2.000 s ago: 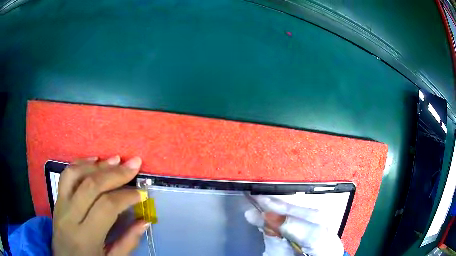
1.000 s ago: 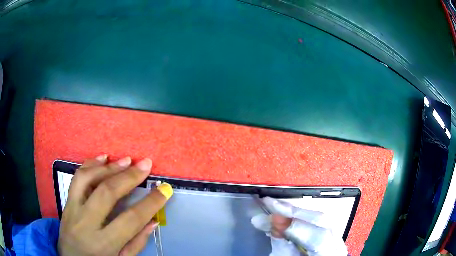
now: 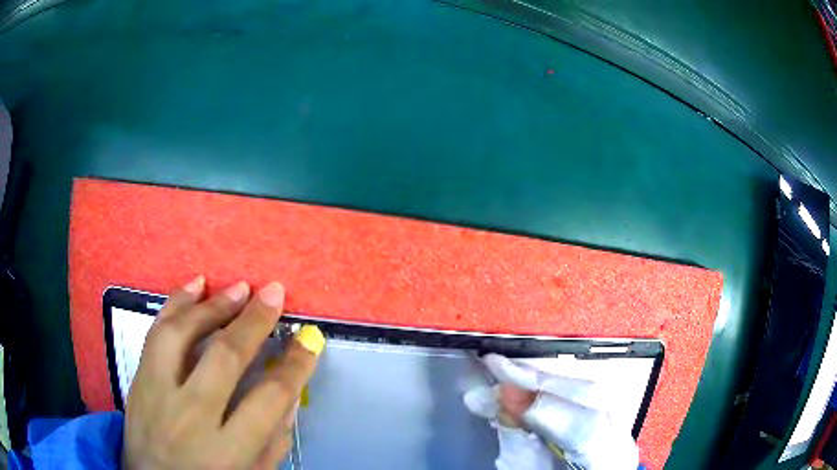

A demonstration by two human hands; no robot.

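Observation:
The LCD panel [image 3: 385,404], pale grey side up, lies in a lid with a thin black rim [image 3: 651,386] on the red-orange foam pad [image 3: 395,252]. The dark top-edge strip [image 3: 413,337] runs along its upper side. My bare left hand [image 3: 216,376] is spread flat over the left part; its index fingertip, in a yellow finger cot [image 3: 310,339], presses at the strip. Amber tape [image 3: 305,396] shows partly beneath it. My gloved right hand [image 3: 551,413] grips a slim tool, likely tweezers, its tip at the strip right of centre. The lower panel is cut off by the frame.
The green bench [image 3: 367,110] lies beyond the pad. A glossy black panel [image 3: 797,303] stands or lies at the right, with a narrow white sheet [image 3: 815,395] beside it. A metal-edged rail [image 3: 642,64] curves across the upper right.
My left hand has shifted slightly right, and its capped fingertip has come onto the strip from the tape. My right hand has moved slightly along the strip to the right.

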